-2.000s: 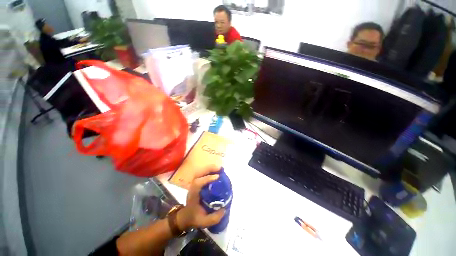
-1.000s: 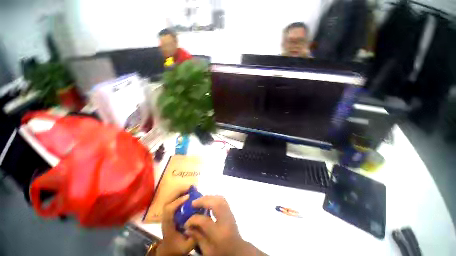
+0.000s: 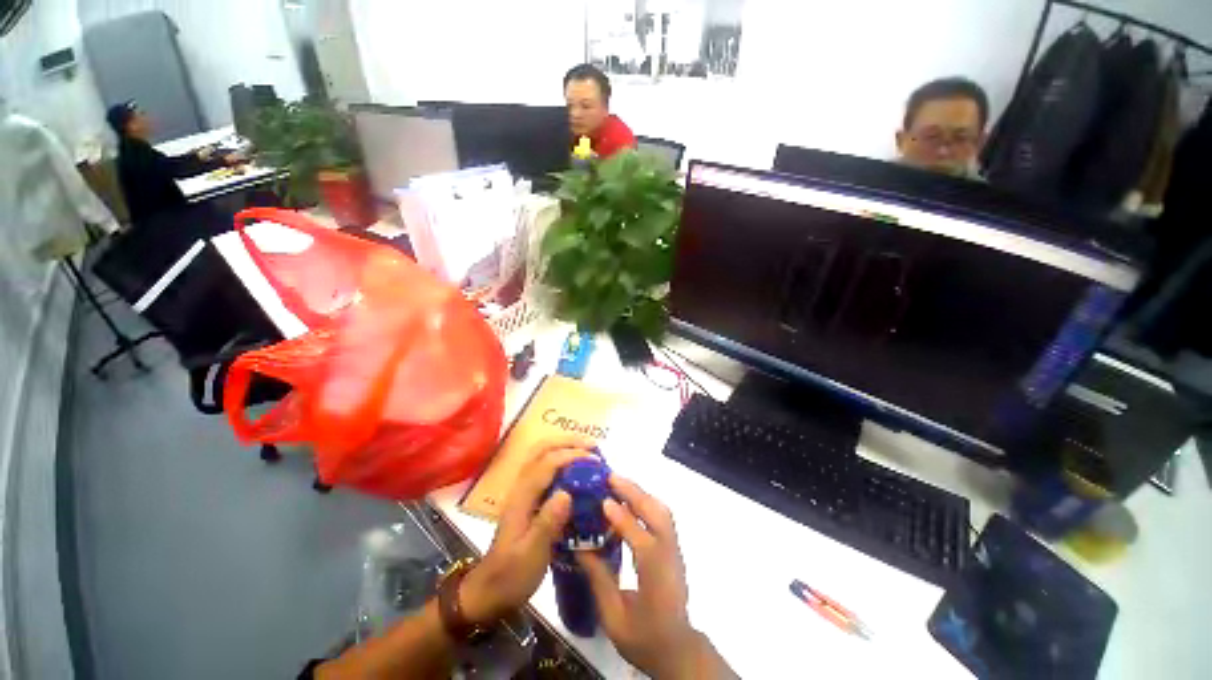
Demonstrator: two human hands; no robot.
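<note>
A blue vacuum flask (image 3: 577,600) stands upright near the desk's front edge. My left hand (image 3: 532,531), with a band on the wrist, is closed around the flask's upper left side. My right hand (image 3: 646,571) grips the flask's lid area from the right, thumb and fingers on it. The lid appears to be on the flask; the fingers partly cover it. A tan kraft paper pad (image 3: 542,423) lies just behind the hands.
A red plastic bag (image 3: 386,372) bulges at the desk's left edge. A keyboard (image 3: 817,481), orange-handled snips (image 3: 829,608) and a mouse pad (image 3: 1023,614) lie to the right. A plant (image 3: 611,239) and a monitor (image 3: 891,299) stand behind. Two people sit opposite.
My right hand, out of view two seconds ago, has joined my left on the flask. The head view swung right and then back left.
</note>
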